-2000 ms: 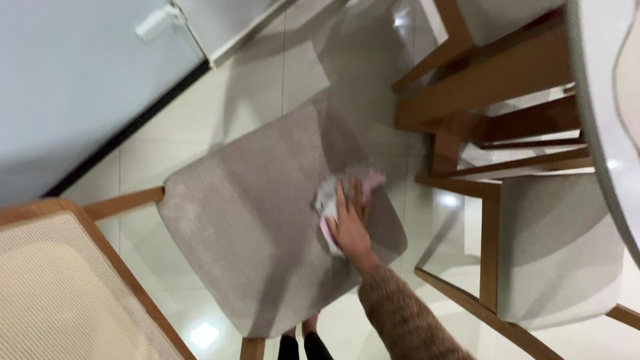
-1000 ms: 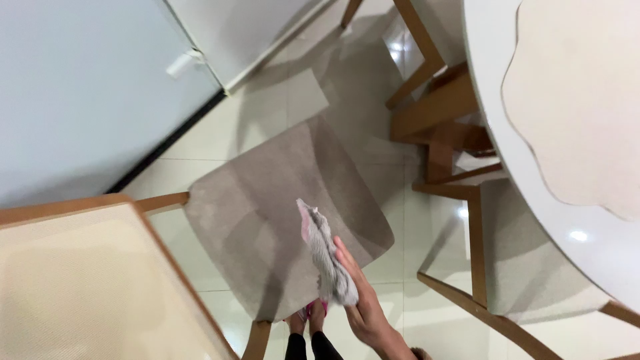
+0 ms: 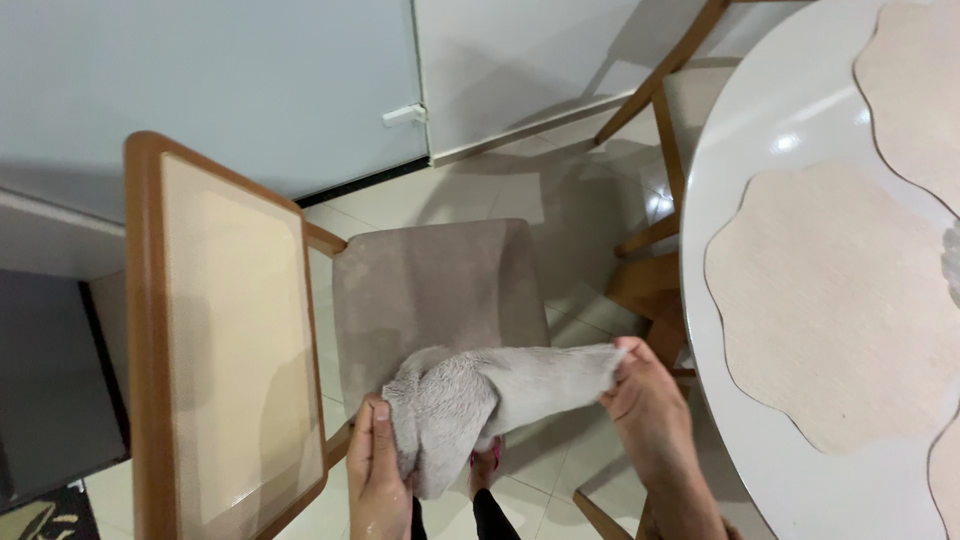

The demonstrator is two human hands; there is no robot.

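A grey plush cloth [image 3: 465, 397] is stretched between my two hands, above the near edge of a chair's taupe upholstered seat [image 3: 435, 292]. My left hand [image 3: 379, 465] grips the cloth's left end between thumb and fingers. The right end is pinched in my right hand [image 3: 649, 397], close to the rim of the round table. The chair's backrest [image 3: 240, 337], a pale woven panel in a wooden frame, stands left of the seat.
A glossy white round table [image 3: 787, 142] with wavy-edged beige placemats [image 3: 832, 300] fills the right side. Another wooden chair [image 3: 664, 135] stands behind it. A frosted glass door [image 3: 225, 82] and a white wall [image 3: 525, 60] lie beyond. My feet are below the cloth.
The cloth was pressed on the seat under my right hand, then lifted; now it is spread between both hands. My left hand has come into view. The view has shifted, showing more of the table.
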